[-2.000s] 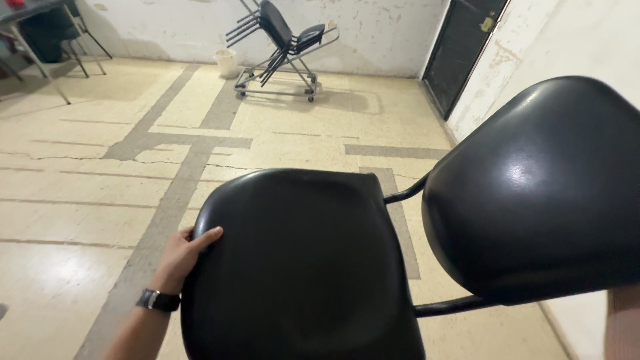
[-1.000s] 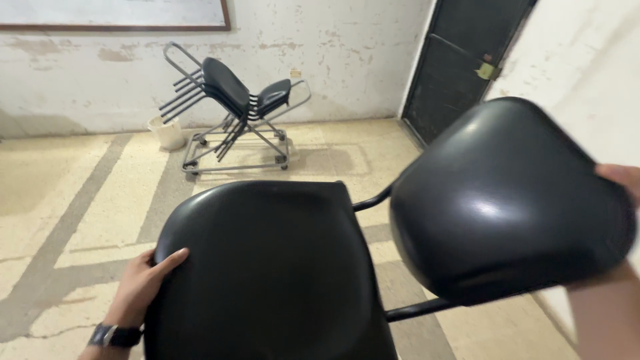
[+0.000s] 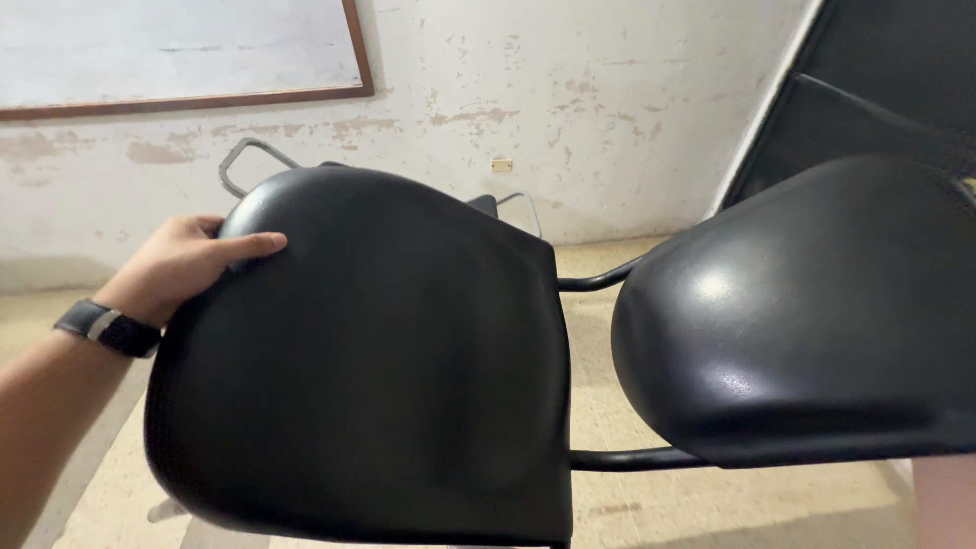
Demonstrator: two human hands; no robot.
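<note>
A black padded chair with a dark tubular metal frame fills most of the head view; its seat [image 3: 381,343] is at the left and its backrest [image 3: 785,328] at the right. My left hand [image 3: 187,255] grips the far left edge of the seat, thumb on top and fingers around the rim, with a dark watch band on the wrist. Of my right arm only a part of the forearm shows below the backrest at the lower right edge; the right hand is out of sight.
Behind the seat, a grey metal loop [image 3: 229,168] and dark parts of the stacked chairs stick out. Beyond are a peeling white wall [image 3: 595,114] with an outlet [image 3: 501,165], a wood-framed whiteboard [image 3: 183,53] and a dark door [image 3: 884,84] at the right.
The held chair has come close to the stacked chairs and wheeled frame and now covers most of them. My left hand stays on the seat edge. My right hand has left the view, which has moved forward.
</note>
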